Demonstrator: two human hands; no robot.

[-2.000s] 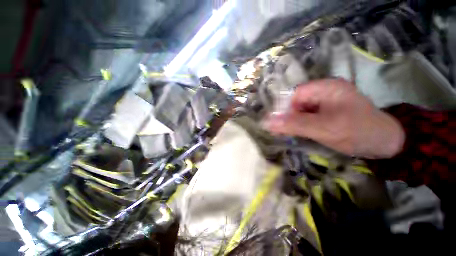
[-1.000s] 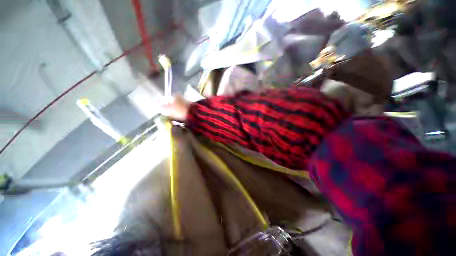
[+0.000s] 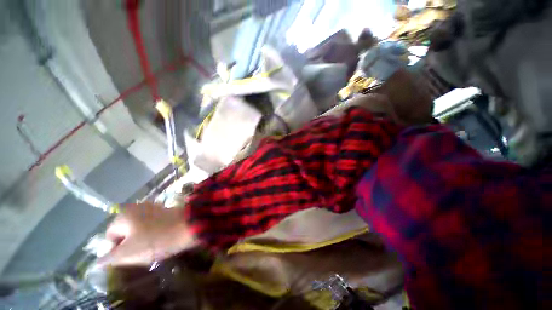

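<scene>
My right hand point(image 3: 142, 233) is at the lower left, blurred, at the end of a red and black striped sleeve that reaches in from the right. Its fingers are curled beside a small whitish thing point(image 3: 98, 245); whether they grip it or a bag piece cannot be told. Brown bag pieces with yellow edging point(image 3: 302, 239) hang below my forearm, partly hidden by it. My left hand is not in view.
Cream bag pieces point(image 3: 233, 124) hang bunched behind my forearm. Pale prongs with yellow ends point(image 3: 85, 192) stick out at the left. Red pipes point(image 3: 142, 54) run along the ceiling. Grey pieces fill the upper right.
My right hand has moved down and left across the view since a second ago, and the forearm now covers more of the brown pieces. The view has shifted and tilted.
</scene>
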